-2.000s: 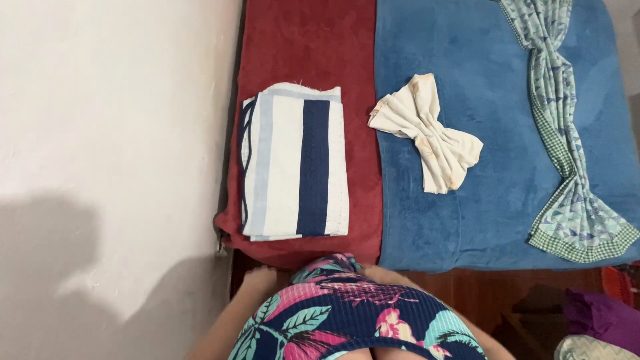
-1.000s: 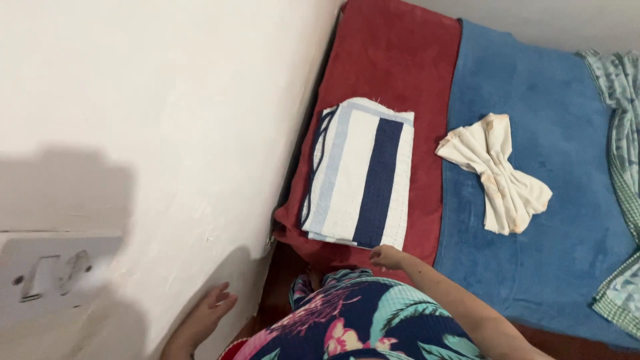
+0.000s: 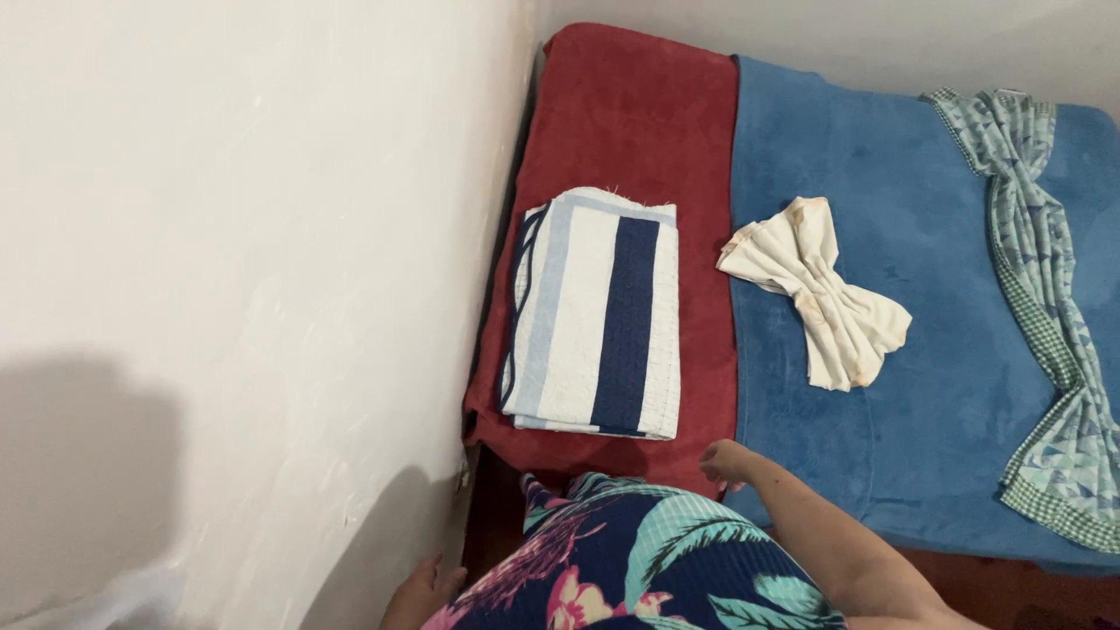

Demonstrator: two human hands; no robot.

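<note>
A folded white cloth with navy and light blue stripes (image 3: 582, 315) lies flat on a red blanket (image 3: 643, 114). To its right, a cream cloth (image 3: 822, 297), gathered at its middle, rests mostly on a blue blanket (image 3: 927, 420). My right hand (image 3: 724, 464) hovers near the front edge of the bed, just below and right of the striped cloth, its fingers loosely curled with nothing seen in them. Low by the wall is my left hand (image 3: 426, 591), partly cut off by the frame; it holds nothing visible.
A green and blue patterned cloth with checked edging (image 3: 1041, 254) lies bunched along the right part of the bed. A white wall (image 3: 262, 219) stands close on the left, and another wall (image 3: 840, 39) runs behind the bed. Dark red floor (image 3: 980, 577) shows at the front.
My right hand has moved from the lower edge of the striped cloth to a spot right of it. The cloths look unchanged. The view has shifted.
</note>
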